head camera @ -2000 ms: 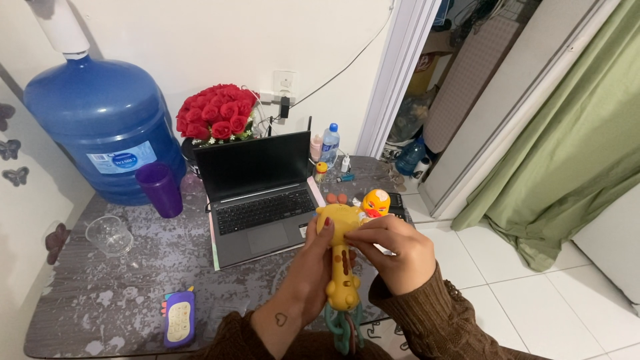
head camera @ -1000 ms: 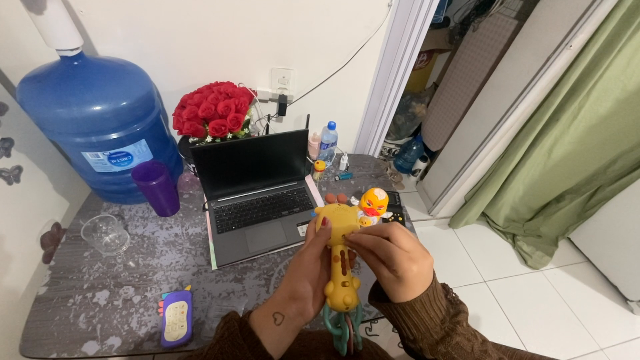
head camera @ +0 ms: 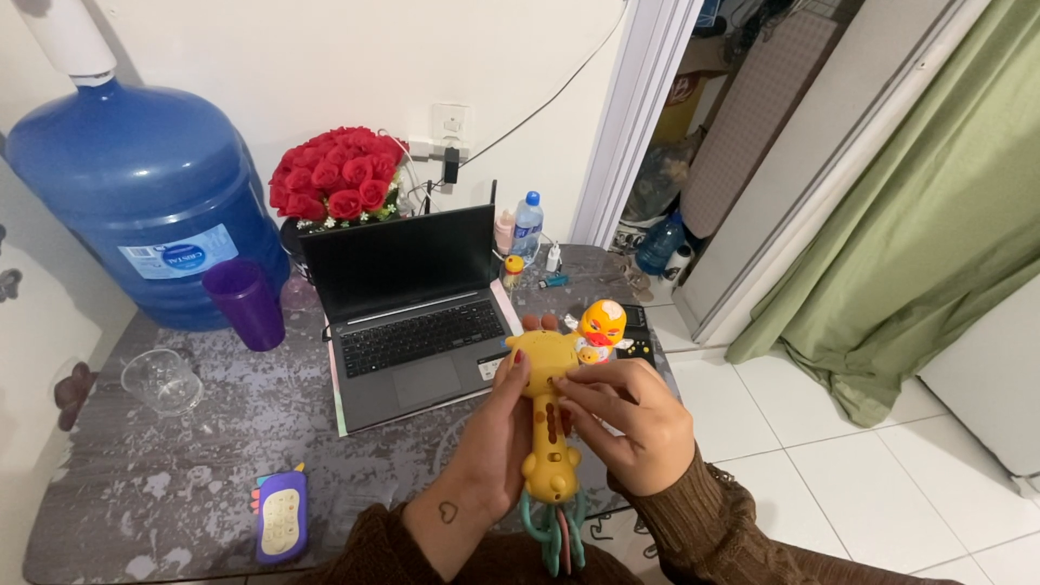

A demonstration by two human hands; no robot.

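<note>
A yellow plastic giraffe toy is held over the table's front edge, its head toward the laptop and teal and pink loops hanging from its lower end. My left hand is wrapped around its left side, thumb along the head, with fingertips showing beyond the top. The fingertips of my right hand touch the toy's right side, just below the head; whether they pinch a small part cannot be told. An orange and white duck toy stands right behind the giraffe's head.
An open laptop lies behind my hands. Leftward are a purple cup, a clear glass, a purple toy phone and a large blue water jug. Red flowers and a small water bottle stand at the back.
</note>
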